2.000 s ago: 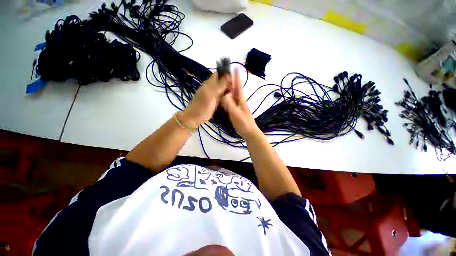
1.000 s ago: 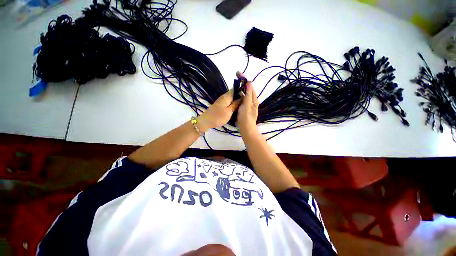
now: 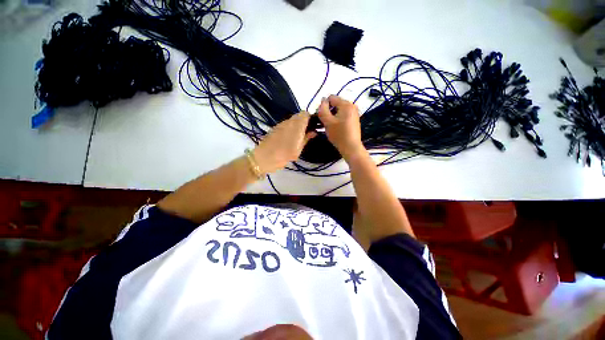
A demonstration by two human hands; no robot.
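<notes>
My left hand (image 3: 284,142) and my right hand (image 3: 343,126) meet over the middle of the cable hank (image 3: 424,124). A small dark cable coil (image 3: 316,124) is held between the fingertips of both hands and is mostly hidden by them. The hank's long black strands run under my hands from upper left to right. Its connector ends (image 3: 514,93) fan out at the right. A black fringed bunch, perhaps twist ties (image 3: 342,44), lies above the hank, and a thin strand curves near it.
A heap of short black cable loops (image 3: 99,63) lies at the left with a blue piece (image 3: 42,117) beside it. A second cable bunch (image 3: 584,113) is at the far right. The white table's near edge (image 3: 318,198) runs before me, with red stools (image 3: 531,275) below.
My hands have gone from palms pressed together to fingertips meeting, with the right hand turned over and its elbow further out. The view has shifted, so the phone is nearly out of frame.
</notes>
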